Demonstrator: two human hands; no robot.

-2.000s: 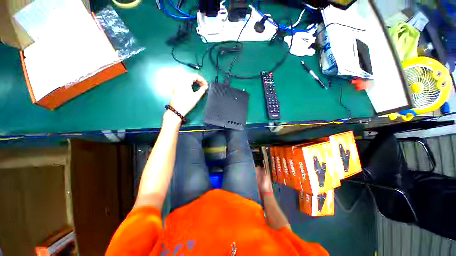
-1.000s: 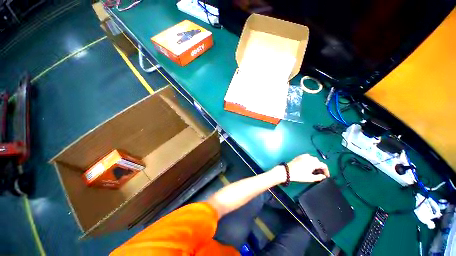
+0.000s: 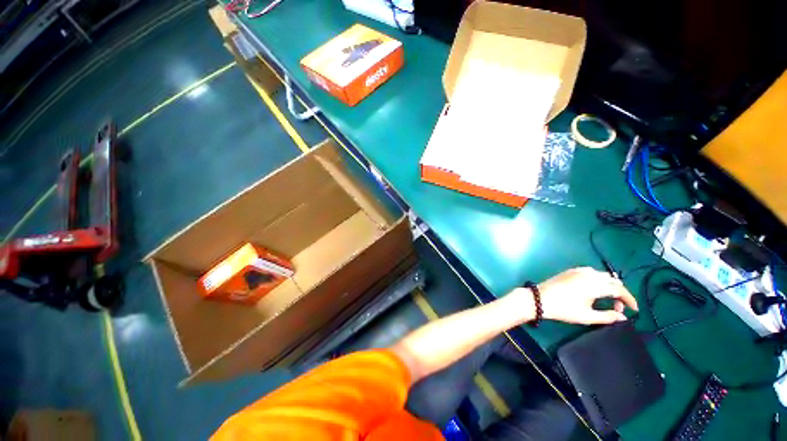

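Note:
A flat black set-top box (image 3: 613, 375) lies at the bench's front edge, with thin black leads at its rear edge. My left hand (image 3: 582, 297) rests beside the box's upper left side, fingers loosely curled, fingertips close to its corner. I see nothing held in it. A black remote control (image 3: 701, 412) lies to the right of the box, partly cut off by the picture's bottom edge. My right hand is out of the picture.
An open orange carton (image 3: 475, 183) with white paper, a clear plastic bag (image 3: 557, 168), a tape roll (image 3: 593, 131), a closed orange carton (image 3: 354, 65) and a power strip (image 3: 720, 271) are on the bench. A big brown carton (image 3: 285, 332) and red pallet jack (image 3: 60, 245) stand left.
The view has swung left, bringing the brown floor carton and pallet jack into sight. My right hand, low by the stacked cartons two seconds ago, is out of view. My left hand stays beside the box.

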